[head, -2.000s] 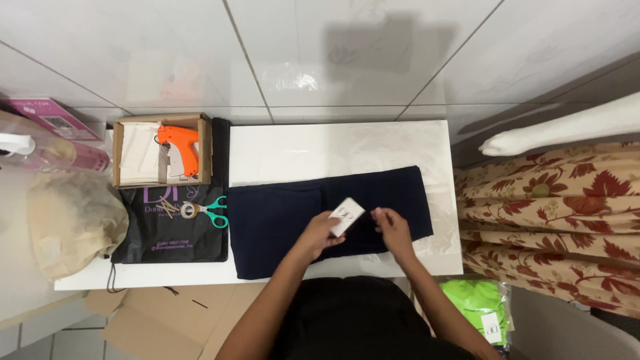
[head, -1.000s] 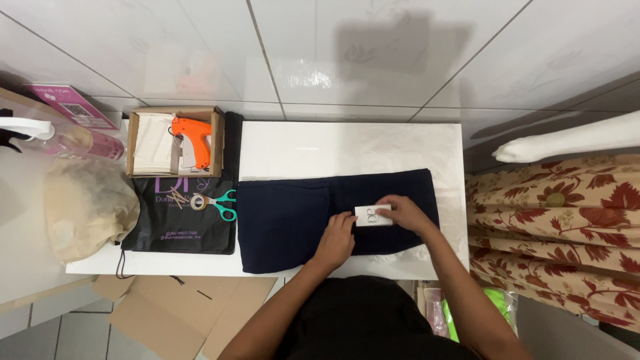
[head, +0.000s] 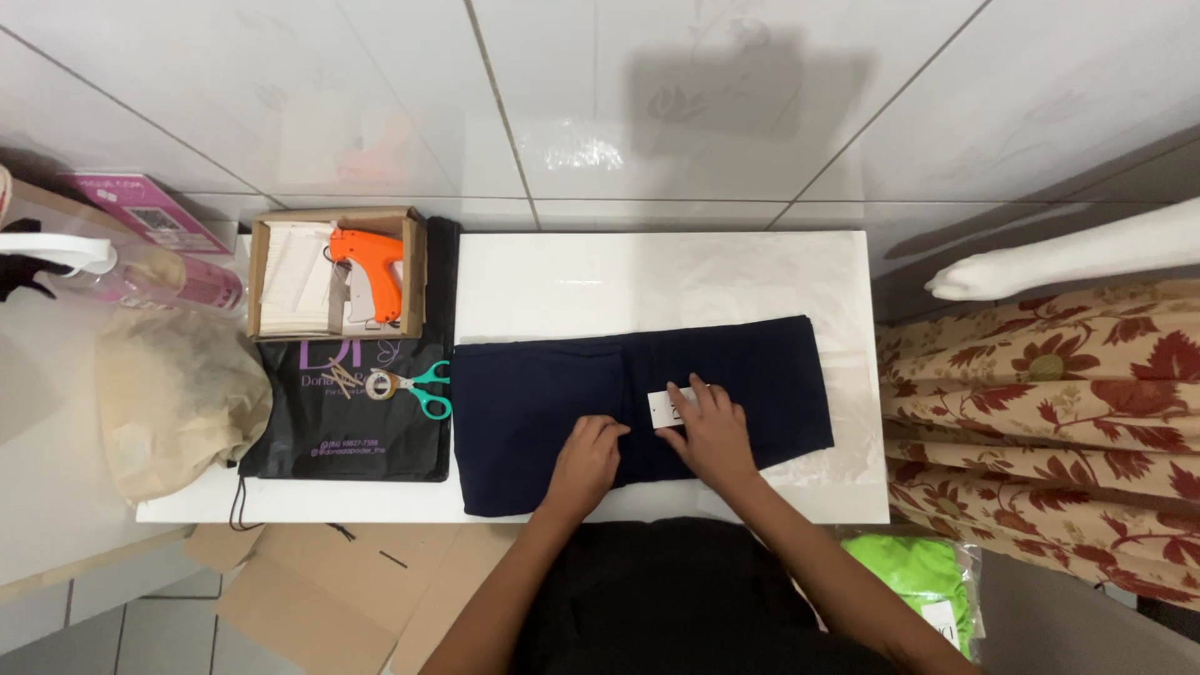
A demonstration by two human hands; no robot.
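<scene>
A folded navy blue garment (head: 544, 412) lies flat across the white table (head: 553, 281). On its right half rests a small white card tag (head: 663, 410) bearing writing. My right hand (head: 714, 433) has its fingertips on the tag's right part, partly covering it. My left hand (head: 586, 461) rests on the cloth left of the tag with curled fingers; whether it pinches the fabric cannot be told. Left of the garment, teal-handled scissors (head: 433, 389) lie on a black printed bag (head: 375, 459), beside a small tape roll (head: 380, 384) and thin tan strips (head: 342, 377).
A cardboard box (head: 417, 281) holds white tags (head: 291, 272) and an orange tagging gun (head: 370, 272). Further left are a beige cloth bundle (head: 178, 403) and a spray bottle (head: 169, 278). A floral curtain (head: 1050, 422) hangs right; a bagged green garment (head: 909, 581) lies below.
My left hand has come away from the tag, which it touched one second ago, and moved left on the cloth. The tag now lies on the garment under my right fingertips.
</scene>
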